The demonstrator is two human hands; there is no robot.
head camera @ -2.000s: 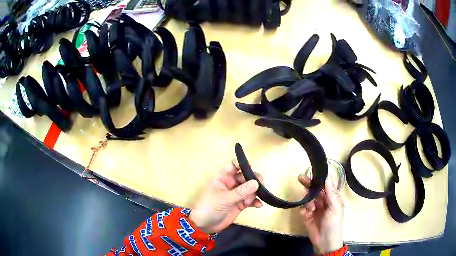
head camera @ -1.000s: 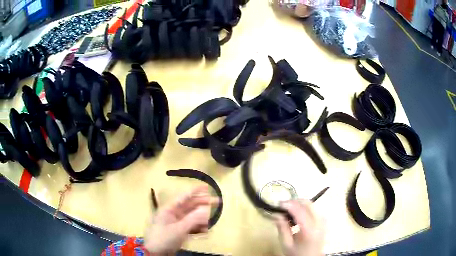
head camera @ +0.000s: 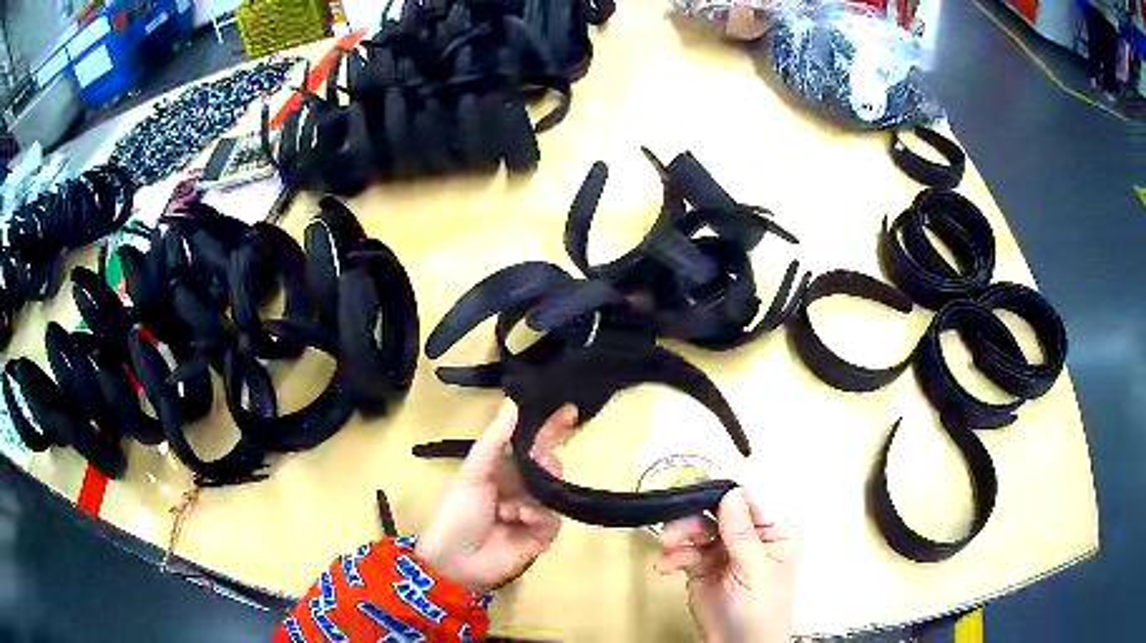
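A black padded headband [head camera: 603,505] is held between my two hands just above the near part of the table. My left hand [head camera: 496,509] pinches its left side. My right hand [head camera: 735,553] pinches its tapered tip at the right. A small clear ring or dish [head camera: 672,474] lies on the table, partly behind the headband and my right hand. A loose pile of black headbands [head camera: 704,270] lies just beyond. Black tips [head camera: 385,513] of another band show left of my left hand, which hides the rest.
Padded headbands [head camera: 358,327] stand in a row at left, with a denser stack [head camera: 415,132] behind. Flat coiled bands [head camera: 993,339] lie at right, beside a single flat band [head camera: 936,546]. Clear plastic bags [head camera: 855,69] sit at the far right. A thin orange cord [head camera: 182,518] hangs at the left edge.
My left hand has gone from an open, blurred pose to gripping the headband's left side. My right hand now holds its tip, and the headband has moved left and turned. The camera view has shifted.
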